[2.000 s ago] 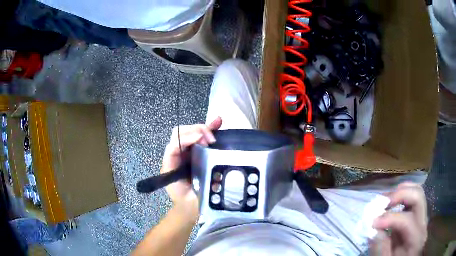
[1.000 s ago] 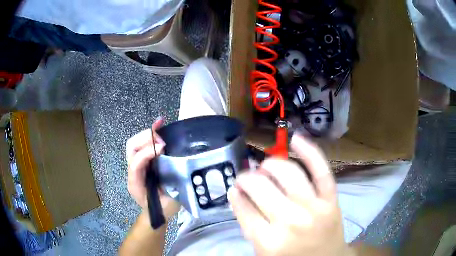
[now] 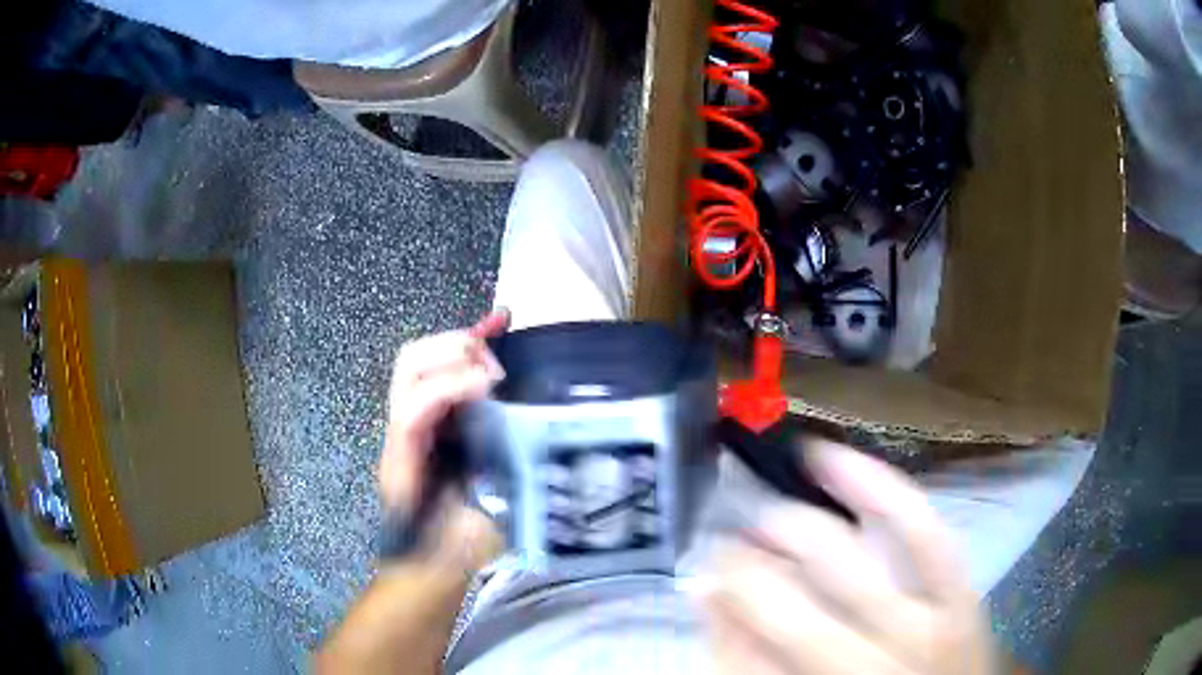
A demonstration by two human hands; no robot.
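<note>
The silver-grey camera housing (image 3: 527,455) is held above my lap, its round black end up and its black window panel (image 3: 601,498) facing me, blurred. My left hand (image 3: 442,409) grips it at its left side. A black antenna (image 3: 778,464) sticks out on the right. My right hand (image 3: 844,574) is blurred beside the housing's lower right, near that antenna; whether it touches it or holds the wipe cannot be told. The red air blow gun (image 3: 755,396) hangs just right of the housing.
An open brown carton (image 3: 1035,264) at my knees holds black and silver parts (image 3: 910,145). A red coiled hose (image 3: 728,218) hangs over its near left side. Another carton with orange tape (image 3: 185,409) stands on the floor at left. A beige stool (image 3: 455,99) with a seated person is at top left.
My right hand came from the far right to the window panel, then drew slightly right and down. The housing swung left and tilted, then came back more upright. My left hand kept hold.
</note>
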